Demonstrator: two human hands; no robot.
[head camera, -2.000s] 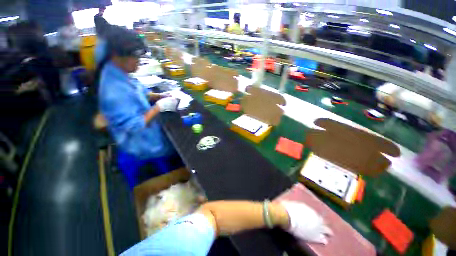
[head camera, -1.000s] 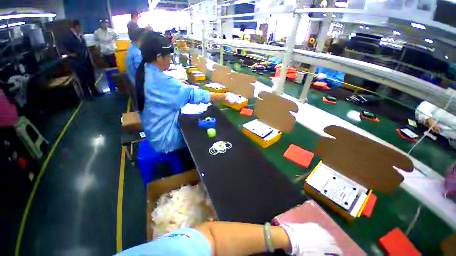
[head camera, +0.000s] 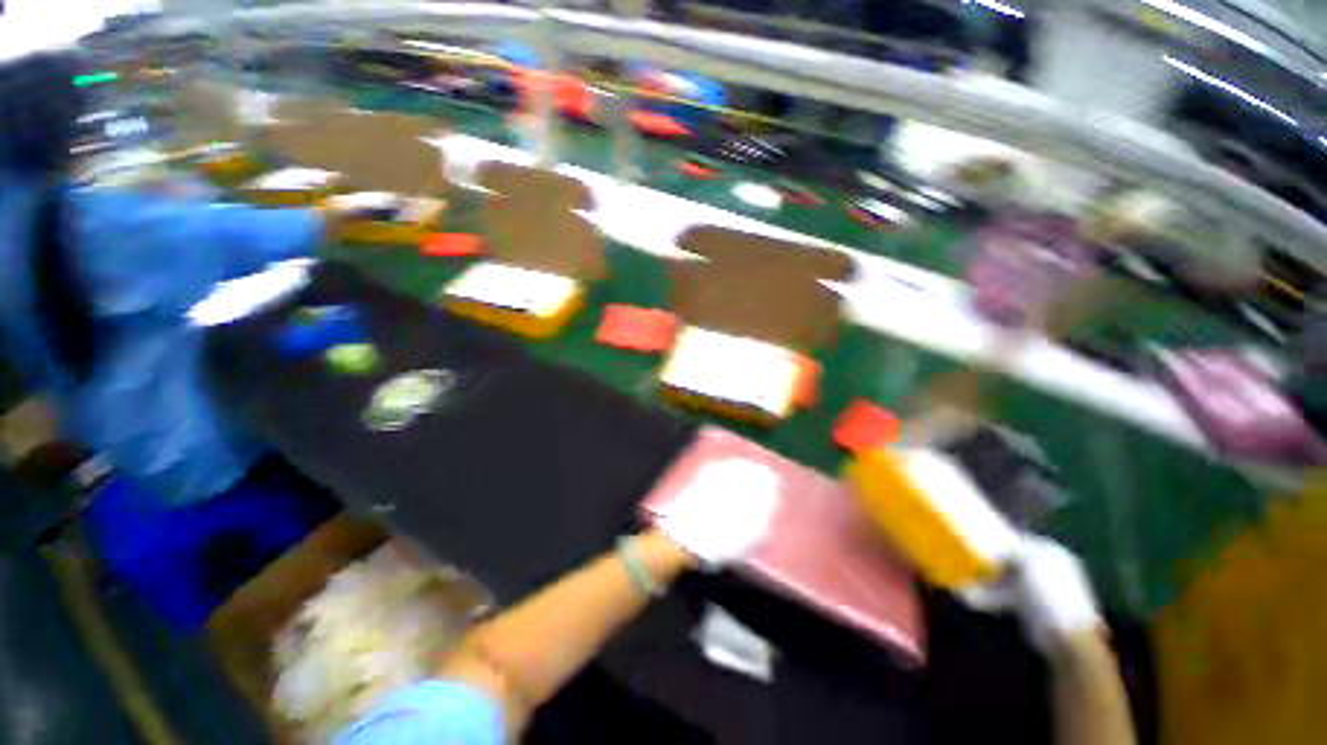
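My left hand (head camera: 716, 510), in a white glove, lies on the left part of the pink platform (head camera: 822, 556); it is blurred, and I see nothing held in it. My right hand (head camera: 1055, 590), gloved, holds the near end of a yellow gift box (head camera: 929, 517) with its lid standing open, tilted at the right end of the platform. The inside of this box is blurred. A small white packet (head camera: 736, 643) lies on the black bench in front of the platform.
Open yellow boxes (head camera: 731, 373) and red-orange pads (head camera: 636, 328) stand along the green belt (head camera: 582, 364). Pale loops (head camera: 408, 397) and a blue object (head camera: 320, 332) lie on the black bench. A scrap carton (head camera: 277, 590) is at lower left, a person in blue (head camera: 160, 320) at left, a yellow pile (head camera: 1249, 626) at right.
The view has swung right. My right hand has come into view with a yellow box in its grip. My left hand remains at the pink platform. The white packet and yellow pile now show.
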